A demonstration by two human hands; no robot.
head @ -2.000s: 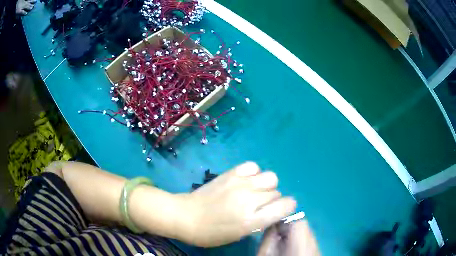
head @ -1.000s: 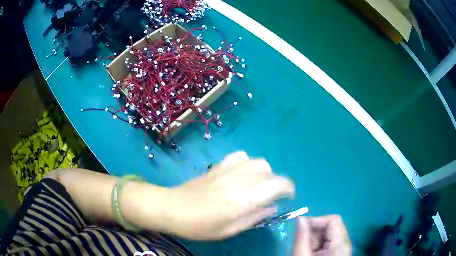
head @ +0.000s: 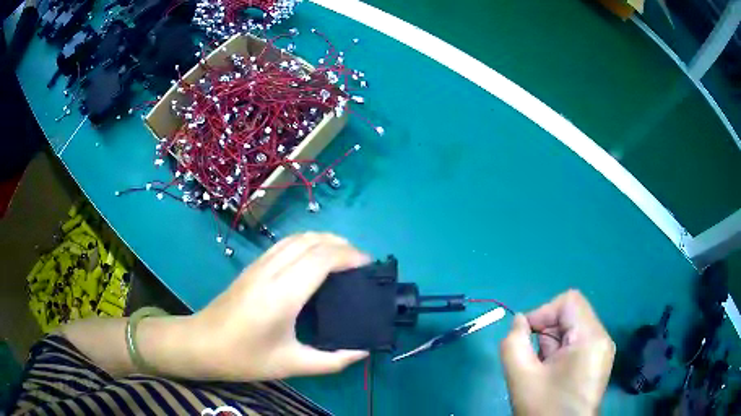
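Note:
My left hand point(head: 268, 313), with a green bangle at the wrist, grips a black housing unit point(head: 357, 307) from its left side. The unit's shaft tube point(head: 439, 303) points right. A thin red lead wire point(head: 487, 303) runs from the tube's tip to my right hand point(head: 561, 353), whose fingertips pinch its darker end. Another red and dark wire hangs below the unit. Slim tweezers point(head: 455, 331) with a pale end lie on the bench between my hands, just below the tube.
A brown cardboard tray point(head: 305, 158) heaped with red wires is at upper left, with bundled leads point(head: 244, 12) beyond it. Black units are piled at far left point(head: 114, 81) and lower right point(head: 650, 357). A carton with yellow parts point(head: 77, 272) is at lower left.
The black unit now shows in my left hand, which has moved left. My right hand has moved right and slightly up, with the red wire now stretched between it and the tube.

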